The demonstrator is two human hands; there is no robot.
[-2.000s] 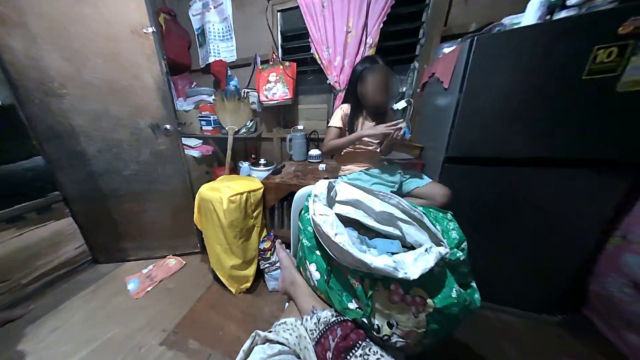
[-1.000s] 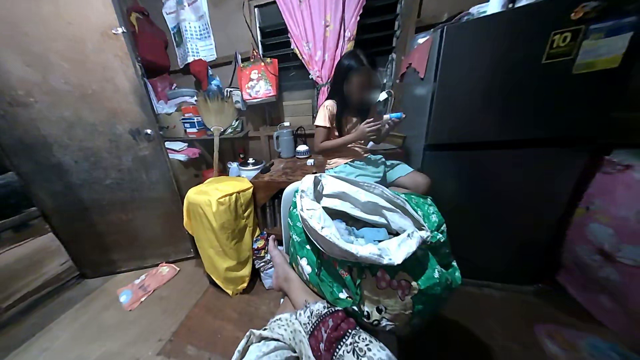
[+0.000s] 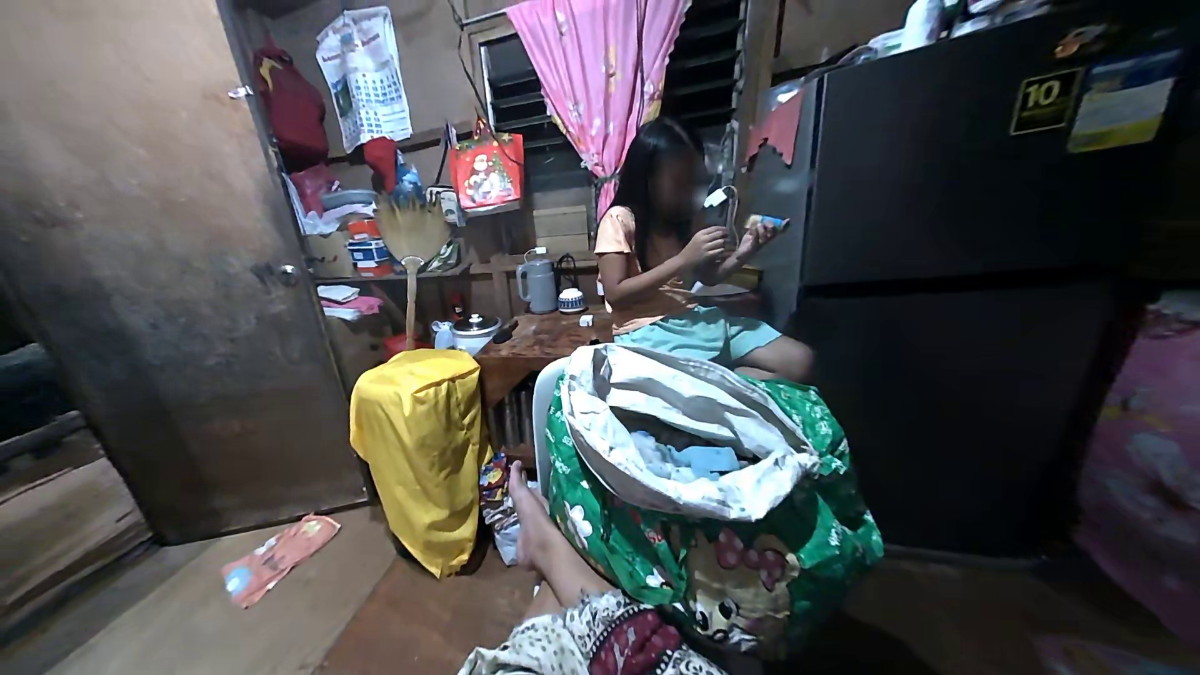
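Neither my left hand nor my right hand shows in the head view. In front of my bare leg and patterned cloth stands a large green printed bag. Its white-and-grey mouth gapes, and light blue items lie inside. Behind the bag another person sits beside the wooden table, one hand raised with a small blue-and-yellow item in it. The edge of a white plastic chair shows at the bag's left.
A yellow cover drapes a bulky object left of the bag. A dark refrigerator stands on the right, a door on the left. An orange cloth lies on the floor. The table holds a grey jug and a lidded pot.
The other person's hands have moved apart, and the small item is now held out toward the refrigerator. My view has shifted somewhat.
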